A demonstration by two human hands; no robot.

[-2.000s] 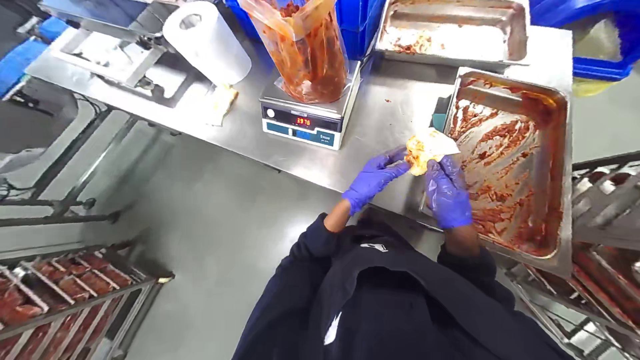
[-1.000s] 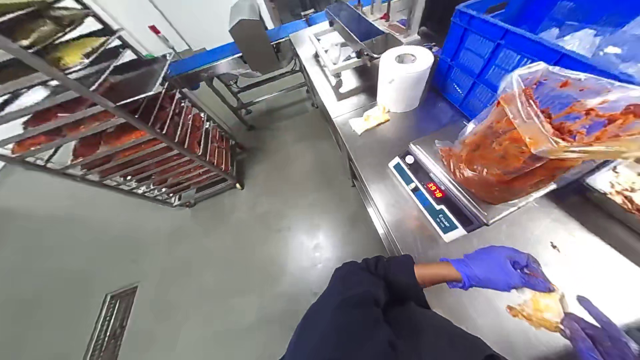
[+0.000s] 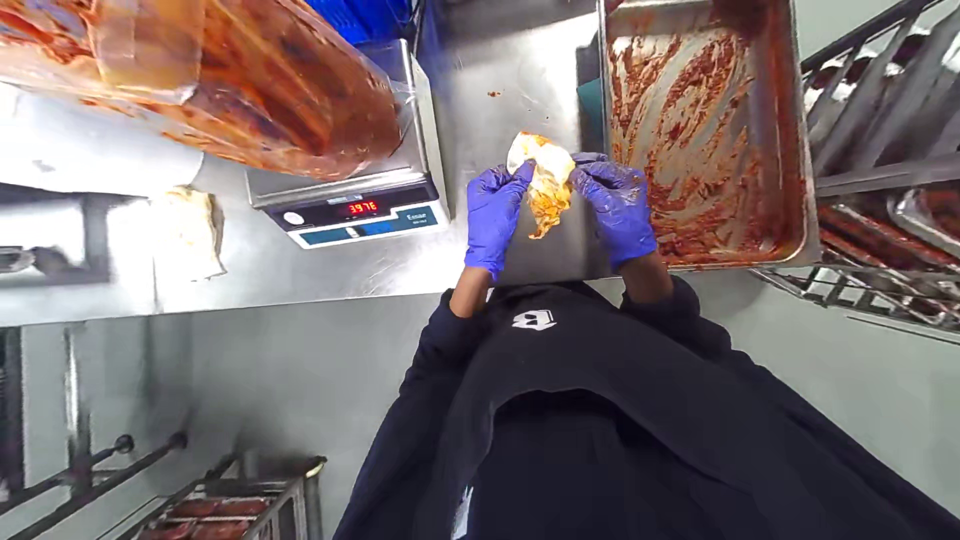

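Note:
Both of my hands wear purple disposable gloves. My left hand [image 3: 496, 214] grips the left edge of a crumpled, orange-stained paper towel [image 3: 550, 176], and my right hand [image 3: 615, 206] holds its right side. They are above the steel table, between a digital scale and a sauce-smeared steel tray. On the scale [image 3: 360, 210], whose red display is lit, stands a clear plastic bag of red marinated food [image 3: 300, 82]. The tray [image 3: 705, 135] lies just right of my right hand, with red residue across its bottom.
Another crumpled, stained paper towel [image 3: 187, 232] lies on the steel table [image 3: 390, 270] at left. A blue plastic crate [image 3: 360, 19] is behind the scale. Racks hold trays of red food, one at the right [image 3: 885, 180], one at lower left [image 3: 225, 510].
The view has swung widely, to the left and back again. Both hands keep hold of the stained paper towel throughout.

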